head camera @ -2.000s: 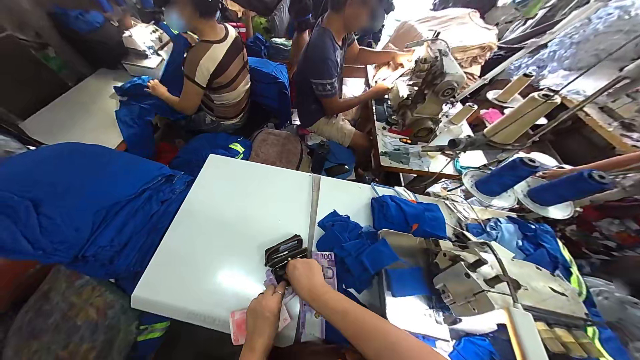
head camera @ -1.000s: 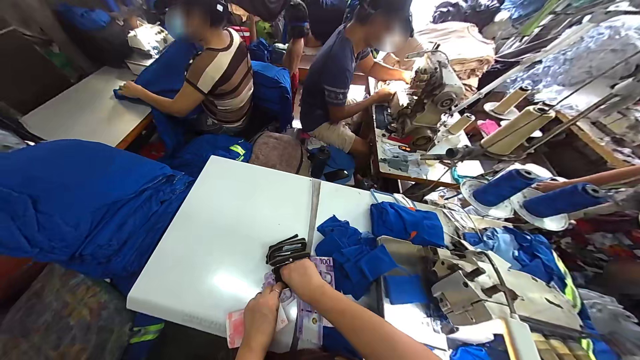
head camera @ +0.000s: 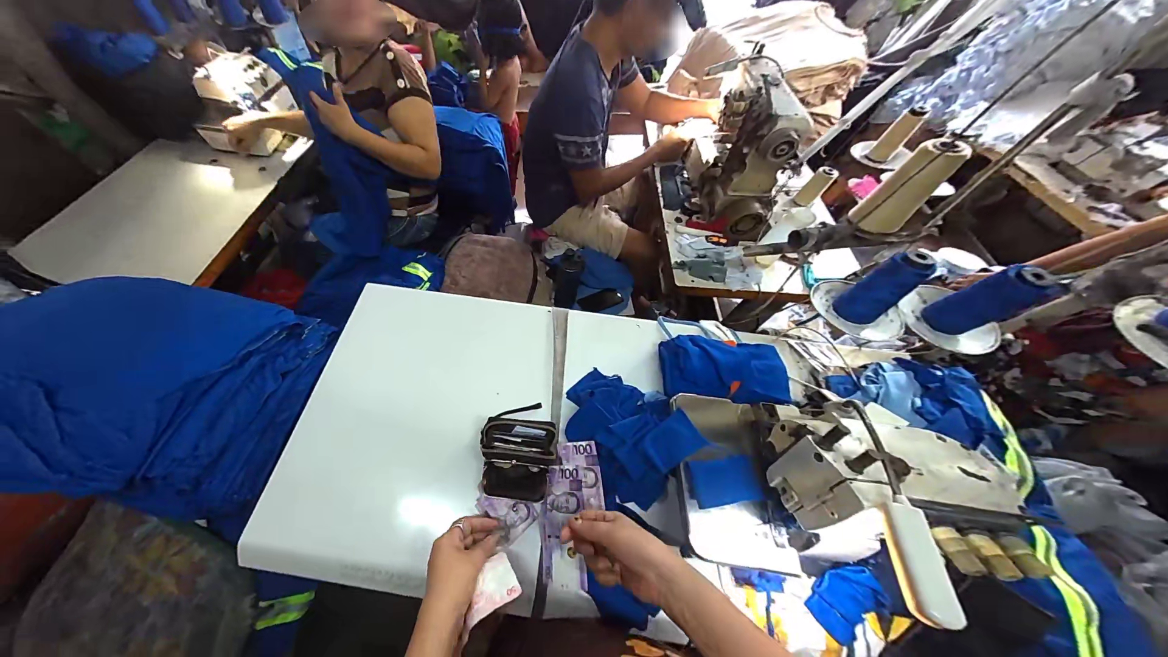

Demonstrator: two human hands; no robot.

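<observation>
My left hand [head camera: 464, 561], with a ring on one finger, holds a reddish banknote [head camera: 494, 584] and touches the end of a crumpled purple banknote [head camera: 511, 513]. My right hand [head camera: 613, 552] has its fingers curled at the edge of purple 100 banknotes [head camera: 575, 497] that lie on the white table [head camera: 401, 392]; whether it grips one I cannot tell. Just beyond the hands, an open dark wallet [head camera: 518, 453] with a strap lies on the table, touching or very near the notes. Blue fabric pieces [head camera: 630, 433] lie right of the notes.
An industrial sewing machine [head camera: 849, 474] stands at the right, with blue thread cones [head camera: 985, 299] behind it. A large blue fabric pile [head camera: 137, 383] borders the table's left side. Two people work at machines ahead, one by another sewing machine [head camera: 762, 137]. A folded blue cloth bundle [head camera: 724, 368] lies near the back edge.
My right hand has left the wallet and moved back toward me, beside the notes. The wallet now lies untouched. The person at the left has raised blue cloth toward the chest.
</observation>
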